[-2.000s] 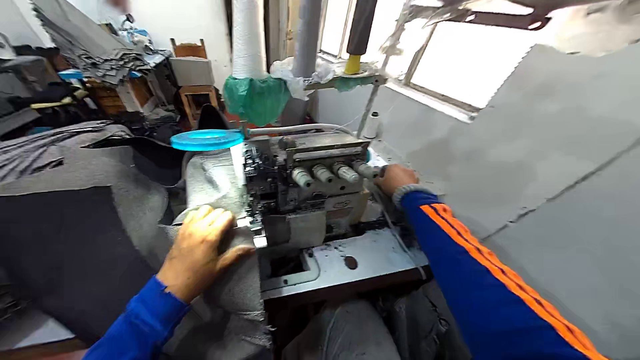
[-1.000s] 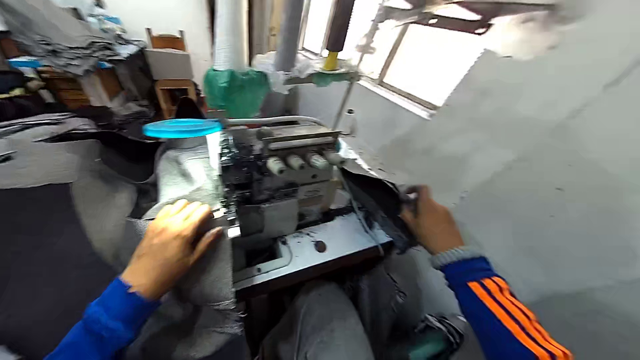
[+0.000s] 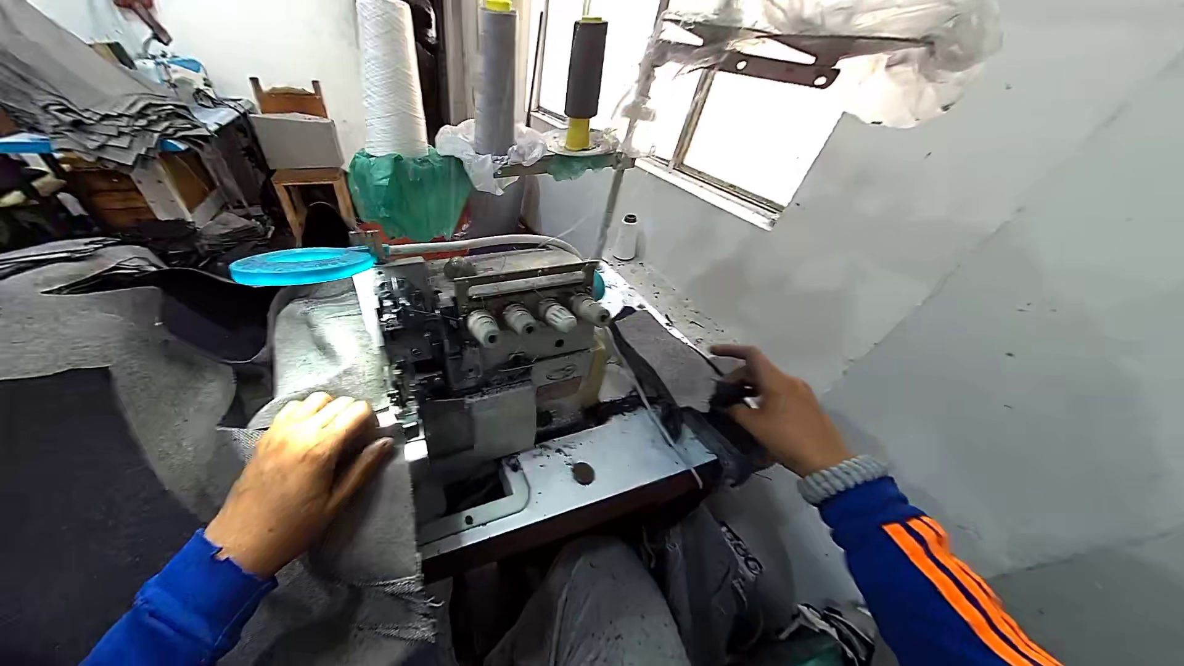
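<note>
An overlock sewing machine point(image 3: 499, 342) stands in the middle, with a row of tension knobs on its front. Beside its needle area, at the left, my left hand point(image 3: 301, 467) lies on grey fabric point(image 3: 370, 527), fingers bent and pressing on the cloth; the fingertips are partly hidden. My right hand point(image 3: 782, 407) is at the right end of the machine's table, its thumb and fingers closed on a dark piece of fabric point(image 3: 731, 396). That dark cloth lies over the table's right edge, beside a grey piece point(image 3: 666, 356) behind it.
Thread cones point(image 3: 393, 83) stand on a rack behind the machine. A blue ring-shaped lamp or magnifier point(image 3: 303, 265) hangs at the machine's left. Dark and grey cloth point(image 3: 69, 462) spreads over the left side. A wall point(image 3: 971, 305) rises close at the right; a wooden chair point(image 3: 310, 180) stands behind.
My right hand has left the machine's knob side and moved to the dark cloth at the table's right end. My left hand has stayed on the grey fabric.
</note>
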